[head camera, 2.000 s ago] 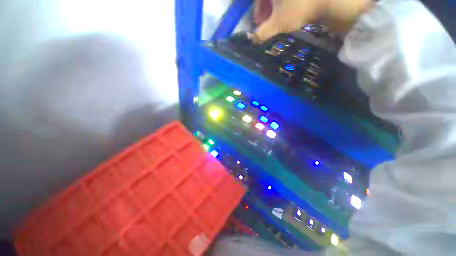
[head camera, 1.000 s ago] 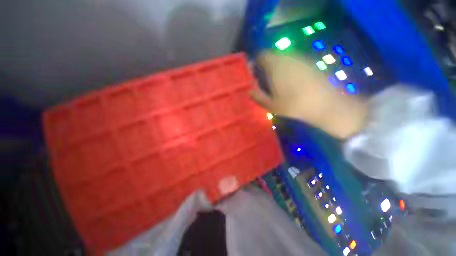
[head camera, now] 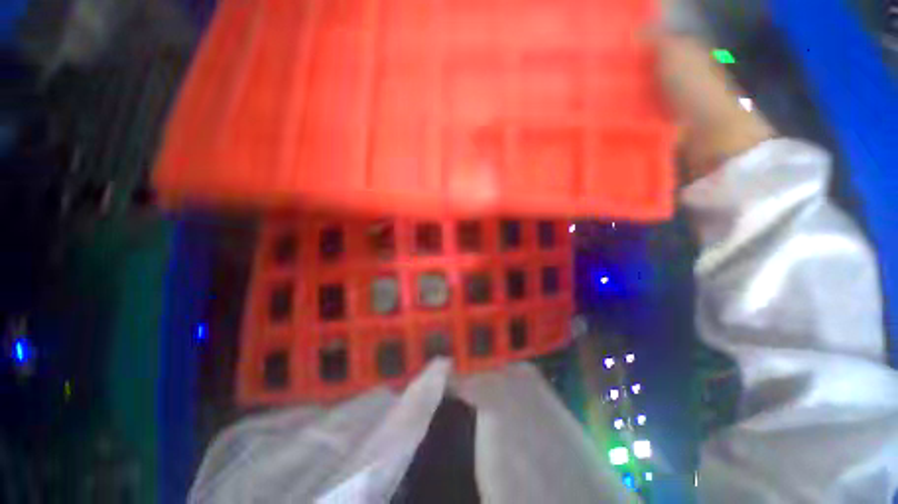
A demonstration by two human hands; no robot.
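An empty-looking orange-red compartment tray [head camera: 423,118], blurred by motion, is raised across the top of the view. My right hand [head camera: 711,110] is at its right edge and holds it; the fingertips are hidden at the edge. Below and partly covered by it is a second orange-red tray [head camera: 404,315] with square pockets. Most pockets look dark and a few hold greyish round-cornered pieces, which look like watch bodies. My left hand is not in view.
Blue rack beams [head camera: 837,108] and lit screens and small lights [head camera: 618,455] lie on the right. Another blue upright [head camera: 185,345] and a green surface [head camera: 133,325] are on the left. White smock cloth [head camera: 325,443] is at the bottom.
The upper tray has moved up and come apart from the lower tray, whose pockets now show. My right hand has moved up along with it. The view has turned.
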